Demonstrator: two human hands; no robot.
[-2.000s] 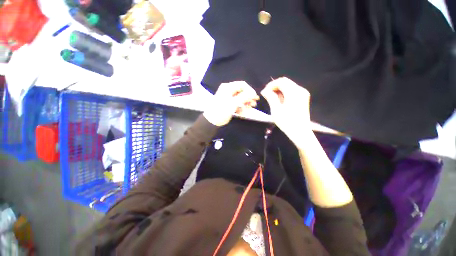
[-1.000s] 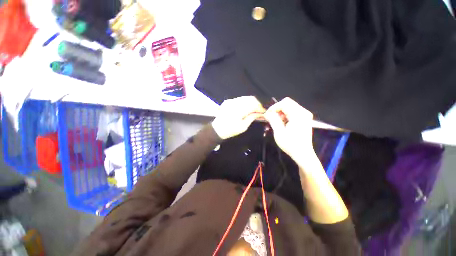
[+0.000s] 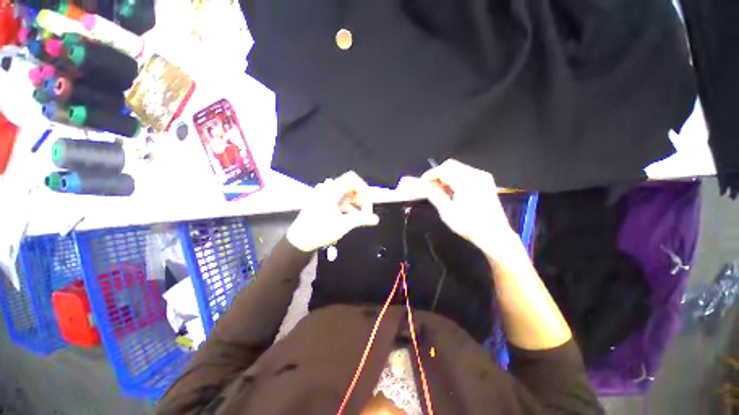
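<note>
The black garment (image 3: 486, 97) lies spread over the table, with a round gold button (image 3: 343, 39) on it at the upper middle. My right hand (image 3: 466, 198) is at the table's near edge, thumb and finger pinched, with a thin sliver, likely a needle (image 3: 433, 163), at the fingertips. My left hand (image 3: 336, 212) is to its left, apart from it, fingers curled; whether it holds anything cannot be told. A faint thread (image 3: 442, 271) hangs below my right hand over the dark cloth on my lap (image 3: 356, 280).
A lit smartphone (image 3: 227, 148), a gold patterned box (image 3: 160, 91), a small dark disc (image 3: 181, 130) and several thread cones (image 3: 91, 154) stand or lie at table left. Blue baskets (image 3: 146, 300) are below left. A purple bag (image 3: 660, 284) is below right. A red cord (image 3: 377, 328) hangs down my front.
My hands were close together at the fingertips; now they are apart, my left hand further left. The view has shifted, showing more cones and the garment's right edge.
</note>
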